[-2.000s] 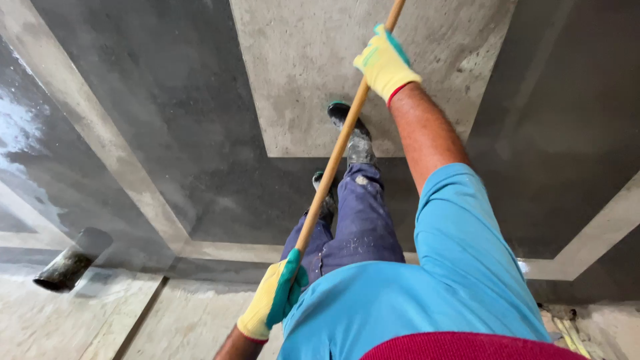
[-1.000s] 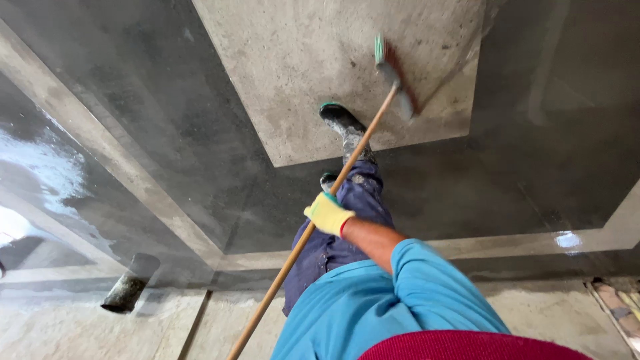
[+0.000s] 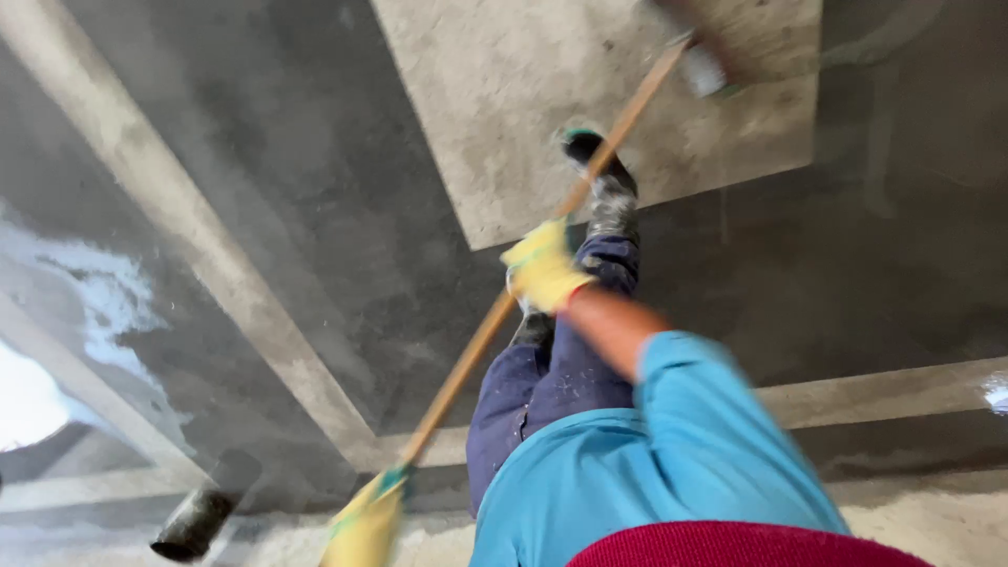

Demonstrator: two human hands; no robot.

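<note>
A long wooden pole [image 3: 472,346] runs diagonally from the lower left to the top of the view. My right hand [image 3: 543,266], in a yellow and green work glove, grips it near its middle. Low on the pole, at the bottom edge, my left hand [image 3: 368,516] is closed round it in a matching glove. At the pole's far end a blurred brush or broom head [image 3: 701,59] lies over the pale rectangular floor area; its exact kind cannot be told.
Dark, smooth floor [image 3: 331,189] surrounds the pale concrete rectangle [image 3: 504,134]. Pale strips [image 3: 189,213] cross it. A dark round pipe stub [image 3: 193,524] stands at the lower left, and whitish glare or liquid [image 3: 110,291] shows at the left. My boot [image 3: 602,161] rests on the rectangle.
Two seconds ago my right hand was higher on the pole, with its far end out of view. The left hand, out of sight one second ago, shows again at the bottom.
</note>
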